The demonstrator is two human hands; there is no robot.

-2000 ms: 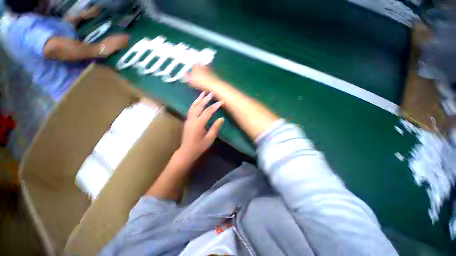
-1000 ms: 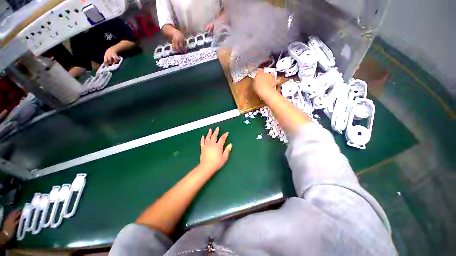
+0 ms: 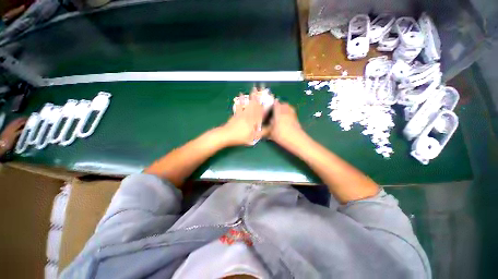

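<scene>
My left hand (image 3: 247, 119) is around white plastic housings (image 3: 266, 99) at the middle of the green bench, with white parts showing above and below the fingers. My right hand (image 3: 283, 121) is close beside it, at the right edge of the housings, blurred. Whether the right hand holds anything cannot be told. The number of housings under the hands is hidden. A scattered pile of small white inserts (image 3: 355, 109) lies right of my hands.
A heap of white housings (image 3: 431, 111) lies far right, partly on a brown board (image 3: 327, 54). A neat row of housings (image 3: 65, 122) lies left, by another person's hand (image 3: 12, 133). A carton (image 3: 87, 218) stands below left. A white strip (image 3: 175, 76) crosses behind.
My right hand has come back from the heap to the middle of the bench. My left hand, open and flat before, is now around white housings there. The view has turned and shifted.
</scene>
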